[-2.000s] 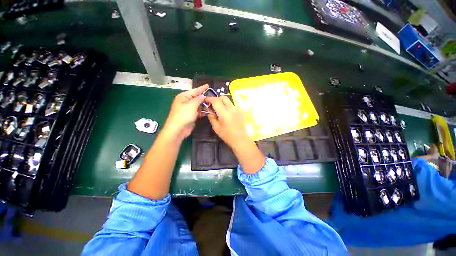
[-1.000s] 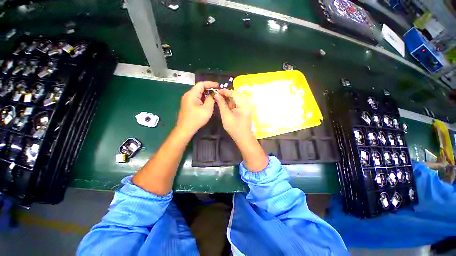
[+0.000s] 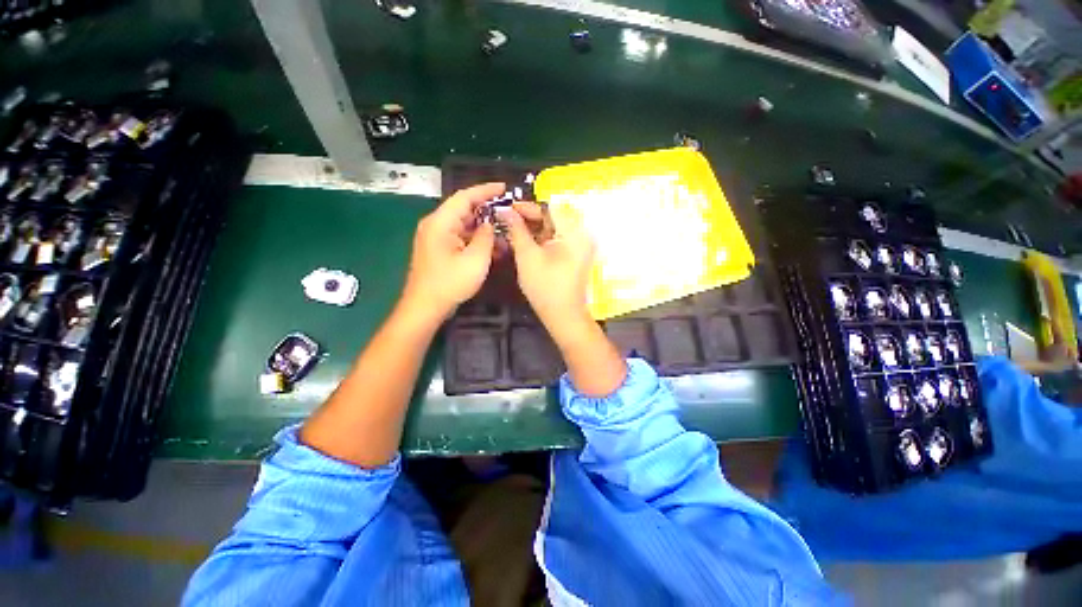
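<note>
A small dark and silver watch housing (image 3: 500, 209) is held up between the fingertips of both hands, over the upper left of the black blister tray (image 3: 477, 353). My left hand (image 3: 451, 251) grips it from the left. My right hand (image 3: 553, 263) has its thumb and fingers on it from the right; whether it also holds a tool is hidden by the fingers. The yellow tray (image 3: 743, 251), heaped with overexposed white parts, lies on the black tray, right beside my right hand. A few tiny white bits lie just above the fingertips.
Stacked blister trays with shiny units stand at left (image 3: 119, 296) and right (image 3: 884, 356). A pale plate (image 3: 330, 286) and a set-aside unit (image 3: 292, 357) lie left of my arms. A metal post (image 3: 318, 95) rises beyond. Another person's blue sleeve (image 3: 1026, 439) is at right.
The fingers of both hands have shifted around the housing, which stays held between them. Beyond the metal post, a unit has come into view and small pieces have shifted position.
</note>
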